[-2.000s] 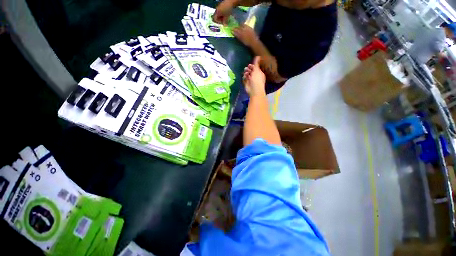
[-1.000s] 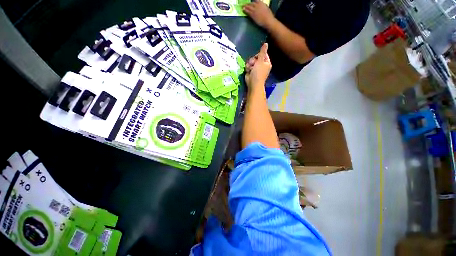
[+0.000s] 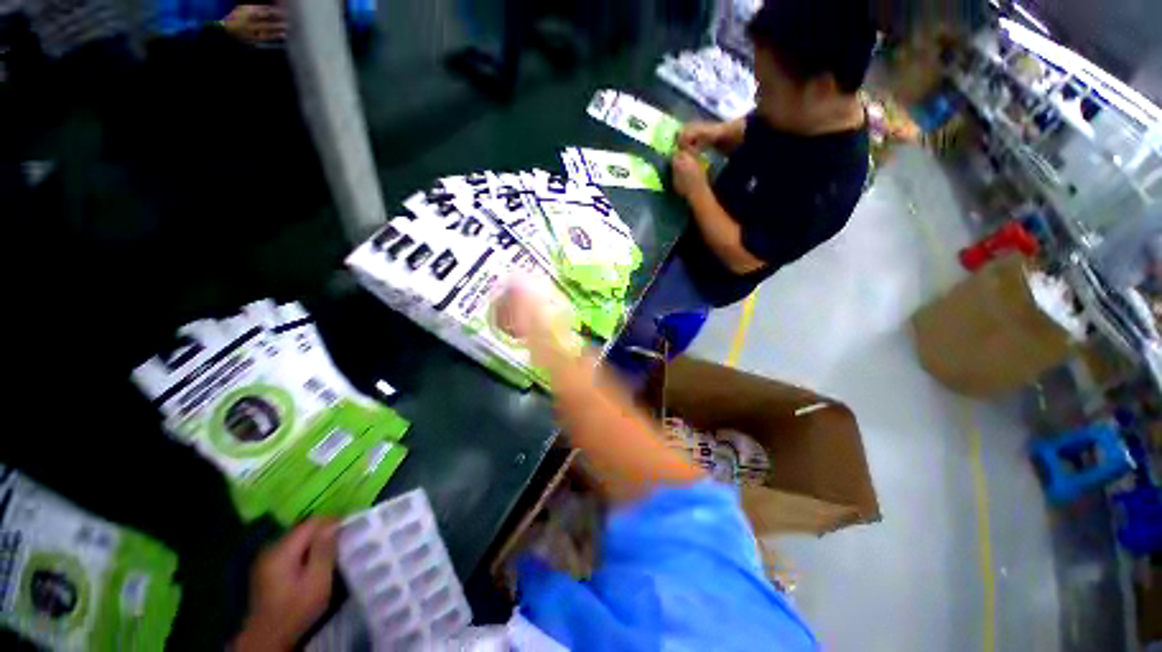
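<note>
My left hand (image 3: 291,583) is at the lower left, with its fingers on the edge of a white label sheet (image 3: 405,567) with two columns of labels. My right hand (image 3: 529,316) is blurred and reaches over the front of the large fanned stack of smart watch boxes (image 3: 440,274); its fingers cannot be made out. A smaller pile of green and white boxes (image 3: 261,414) lies just beyond my left hand. More boxes (image 3: 64,573) lie at the lower left edge of the picture.
An open cardboard carton (image 3: 816,471) with crumpled paper stands at the bench edge. A co-worker (image 3: 803,191) in a dark top handles boxes farther along the bench. A pale post (image 3: 338,127) rises behind the fanned stack. Another brown carton (image 3: 994,331) stands on the floor.
The view has swung up and left. My right hand has moved back from beside the stack to over its front. My left hand and the label sheet have come into view.
</note>
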